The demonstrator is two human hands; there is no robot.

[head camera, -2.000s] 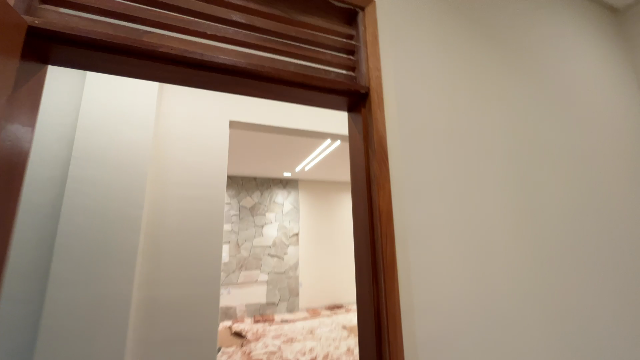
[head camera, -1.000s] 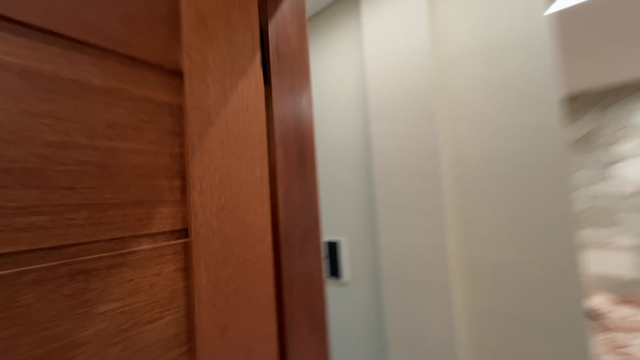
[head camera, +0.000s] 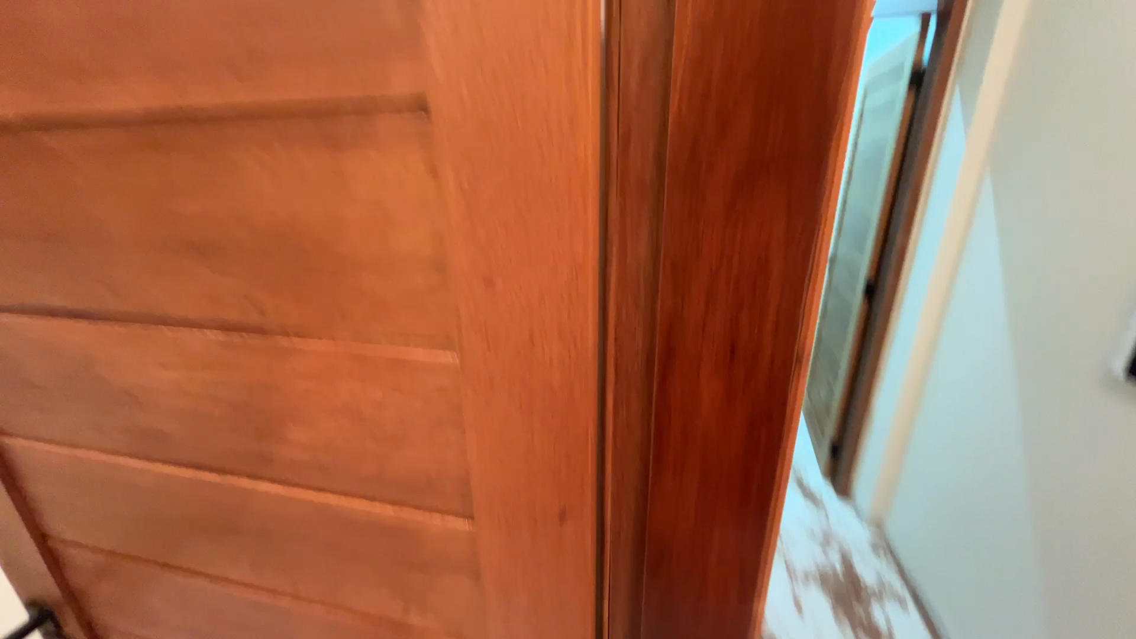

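Neither my left hand nor my right hand shows in the head view. A panelled wooden door fills the left and middle, close to the camera, with grooves running across it. Its dark handle is partly in sight at the bottom left corner. Right of the door stands the reddish-brown wooden door frame, with a narrow dark gap between the two.
Beyond the frame, a passage has a floor with brown and white patches. Farther back, another door with dark hinges stands in a wooden frame. A pale wall runs along the right, with part of a wall plate at the edge.
The view has swung left and down, from the doorway with slats above it to the panelled door. The stone-clad wall seen earlier is out of view.
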